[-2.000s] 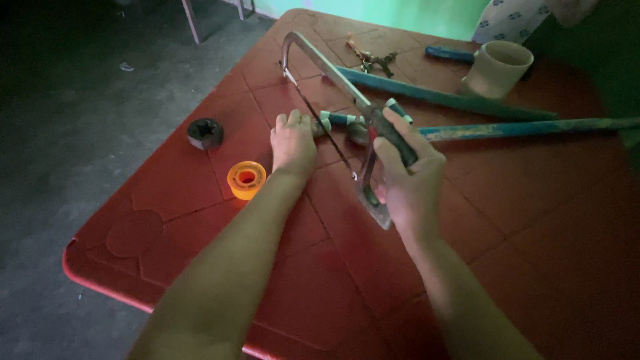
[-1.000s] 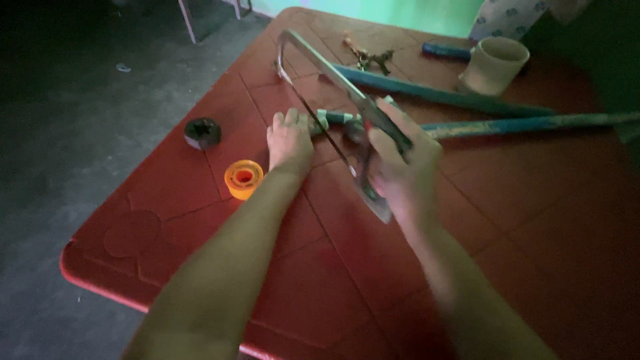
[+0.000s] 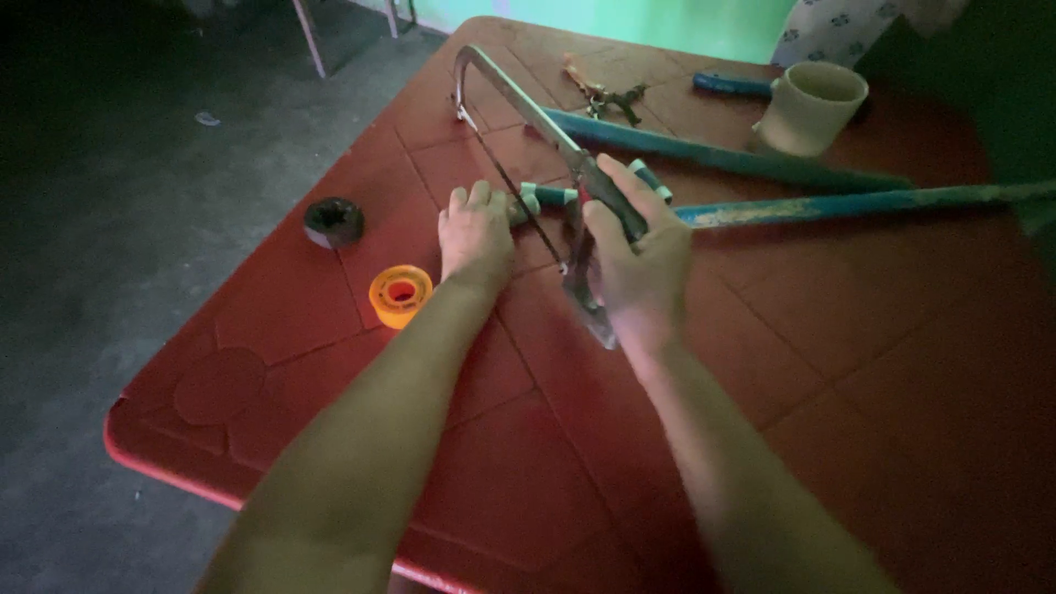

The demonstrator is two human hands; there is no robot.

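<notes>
My right hand (image 3: 648, 247) grips the dark handle of a hacksaw (image 3: 516, 95), whose frame points up and away to the left. The saw's blade lies across a short pipe piece with a fitting (image 3: 525, 208), just right of my left hand's fingers. My left hand (image 3: 477, 235) is closed around that piece and pins it on the red table; its far end is hidden under the fingers. Beside it lie a dark pipe piece with pale ends (image 3: 550, 195) and another such piece (image 3: 650, 181), partly behind my right hand. Whether the blade touches the piece cannot be told.
On the red plastic table (image 3: 528, 462) are an orange tape roll (image 3: 400, 295), a black ring-shaped part (image 3: 333, 221), a blue strip (image 3: 709, 155), a blue pipe (image 3: 825, 205), a pale cup (image 3: 813, 109), a blue handle (image 3: 733, 84) and a small metal item (image 3: 615, 101). The table's edge runs along the left.
</notes>
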